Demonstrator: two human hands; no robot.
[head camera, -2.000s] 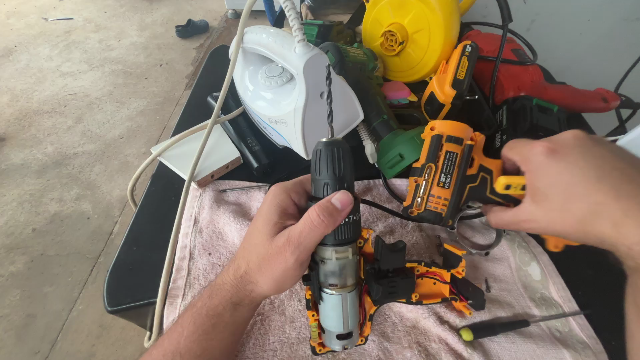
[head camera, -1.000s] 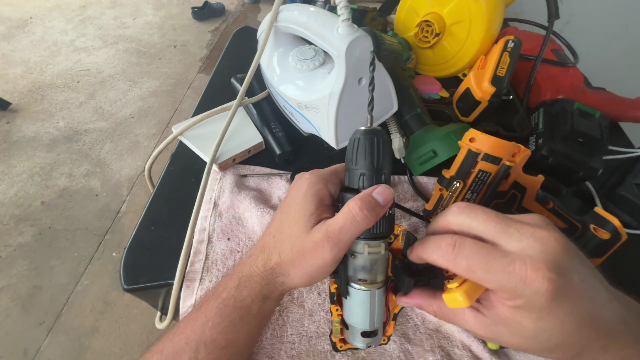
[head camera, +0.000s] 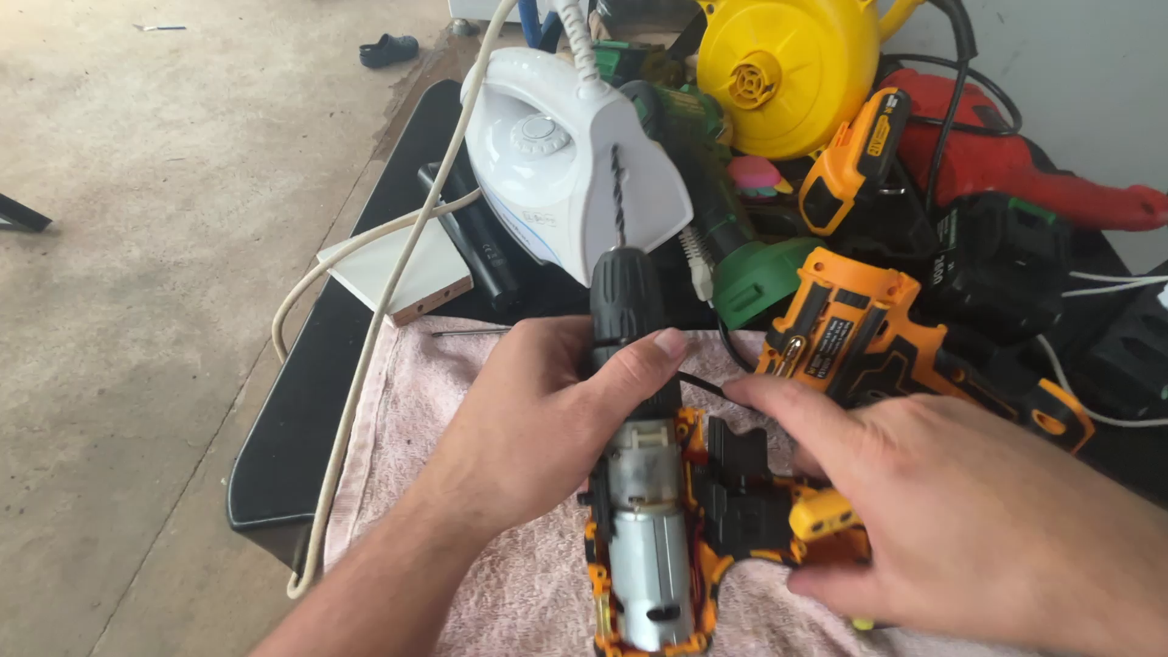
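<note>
My left hand (head camera: 557, 401) is closed around the black chuck (head camera: 627, 297) of an opened cordless drill, thumb across its collar. A twist drill bit (head camera: 619, 196) points up from the chuck. Below the hand, the silver motor (head camera: 652, 575) and gearbox lie in the orange housing half (head camera: 707, 602). Beside the motor sits the black trigger switch (head camera: 744, 511). My right hand (head camera: 949, 493) is over the handle side, index finger extended, with a yellow plastic piece (head camera: 821, 514) between finger and thumb. The other orange-black housing half (head camera: 839, 328) rests just above the right hand.
A pink towel (head camera: 520, 566) lies under the drill on a black surface (head camera: 292, 429). Behind are a white iron (head camera: 547, 155), its cord, a white box (head camera: 411, 265), a green tool (head camera: 757, 274), a yellow blower (head camera: 794, 73), an orange battery (head camera: 853, 164) and a red tool (head camera: 995, 164).
My right hand has moved from the loose housing half to beside the trigger switch, with the yellow piece. My left hand has kept its hold on the chuck. The view has shifted somewhat.
</note>
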